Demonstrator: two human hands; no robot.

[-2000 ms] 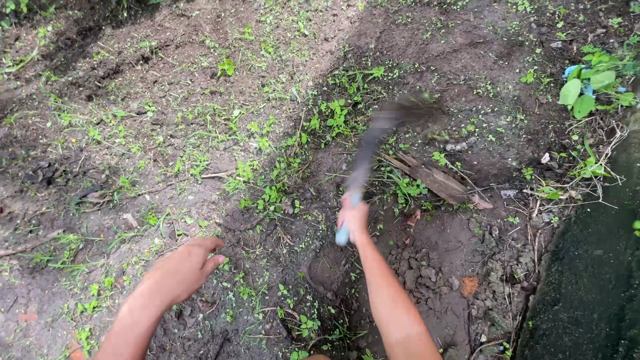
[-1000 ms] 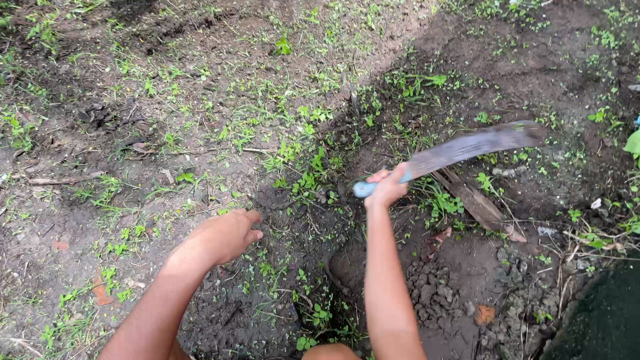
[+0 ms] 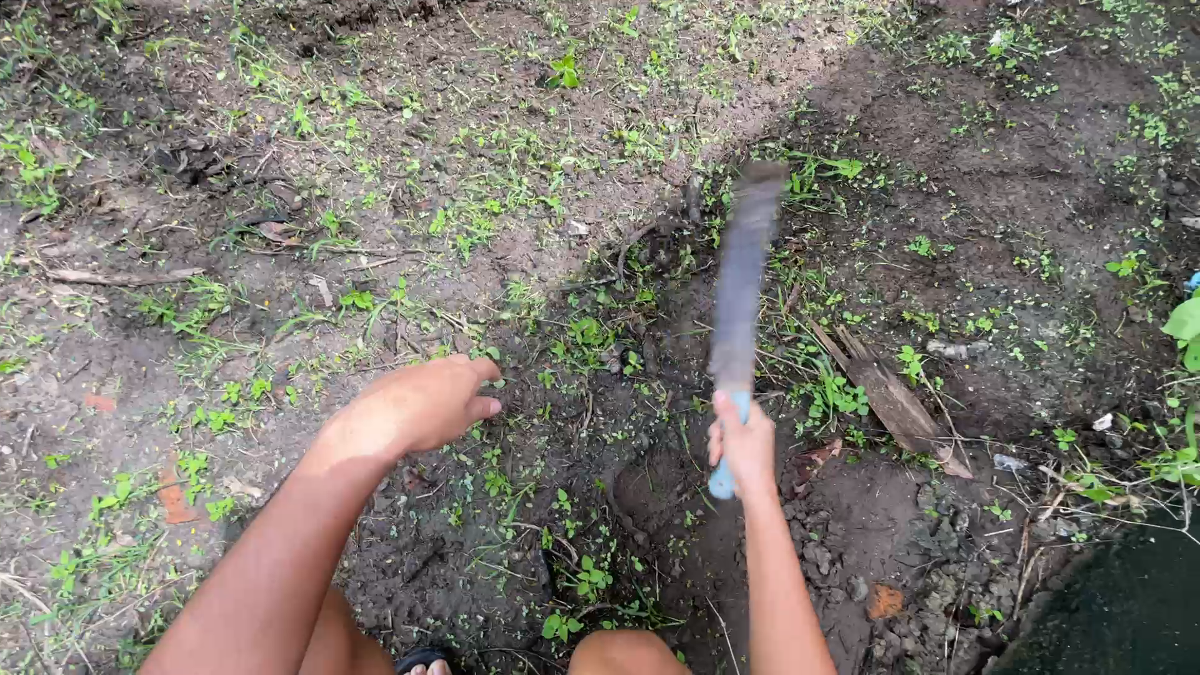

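My right hand grips the light-blue handle of a machete. The long blade is motion-blurred and points away from me over muddy soil and low weeds, its far end beside a tuft of grass. Whether the blade touches the ground cannot be told. To the left, my left hand is held palm down above small green weeds, with nothing in it and its thumb and a finger apart.
A broken piece of wood lies right of the machete. Dark water borders the soil at the lower right, near dry twigs. A stick lies at left. My knees and a sandal show at the bottom.
The machete blade pointed right one second ago and now points away from me, still in my right hand. My left hand stays to the left, free of any object.
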